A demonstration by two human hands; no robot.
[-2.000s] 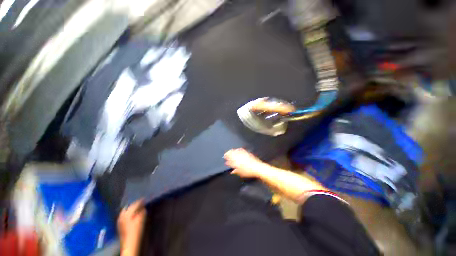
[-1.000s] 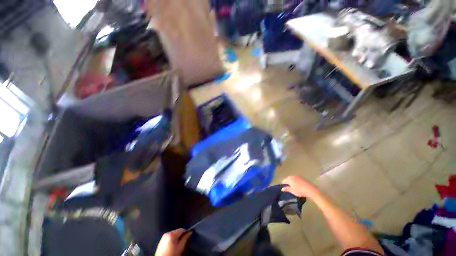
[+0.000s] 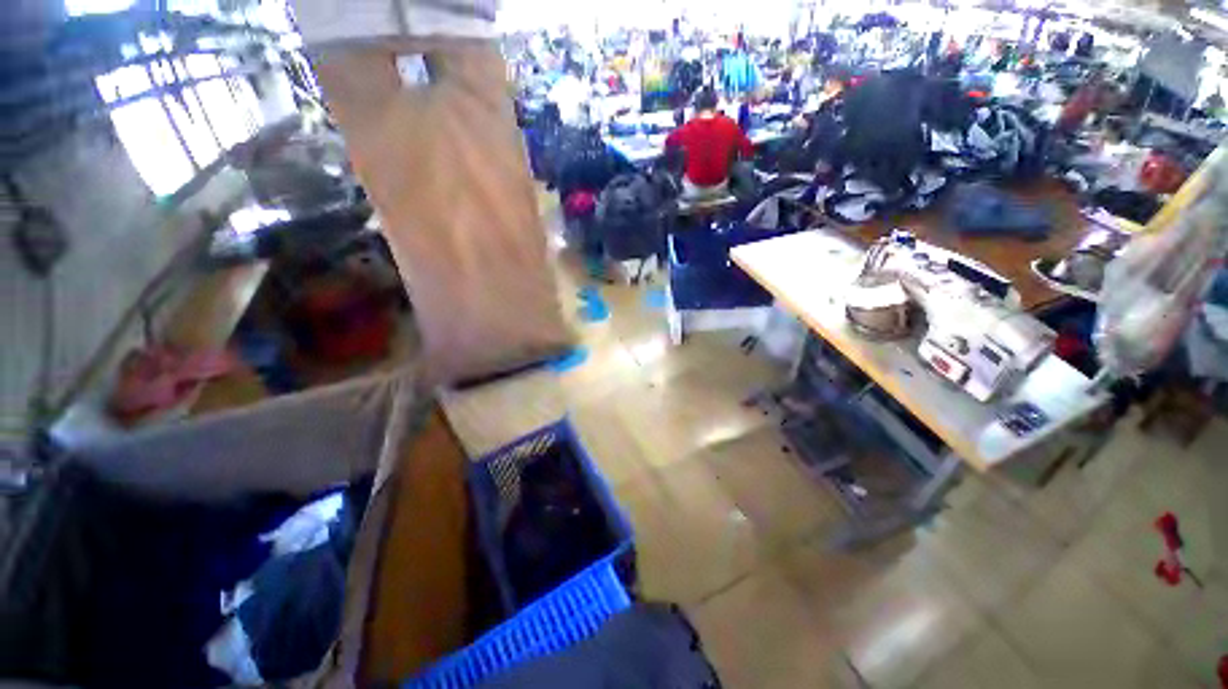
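Observation:
Neither of my hands is in the picture. A dark grey-blue cloth piece (image 3: 606, 657) lies at the bottom edge, over the rim of a blue open-mesh basket (image 3: 525, 635). The cloth is cut off by the picture's edge. Whether a hand touches it below the edge cannot be told. The iron is not in view.
A second blue basket (image 3: 626, 532) with dark contents stands beyond. A cloth-lined bin (image 3: 243, 438) holds grey and white pieces at left. A brown-wrapped pillar (image 3: 451, 202) rises behind. A sewing table (image 3: 795, 276) with a machine (image 3: 976, 353) stands right. A person in red (image 3: 708, 146) sits farther back.
The view has swung up from the basket towards the room. Both hands and the panel stretched between them have left the picture. The basket now shows only at the bottom edge.

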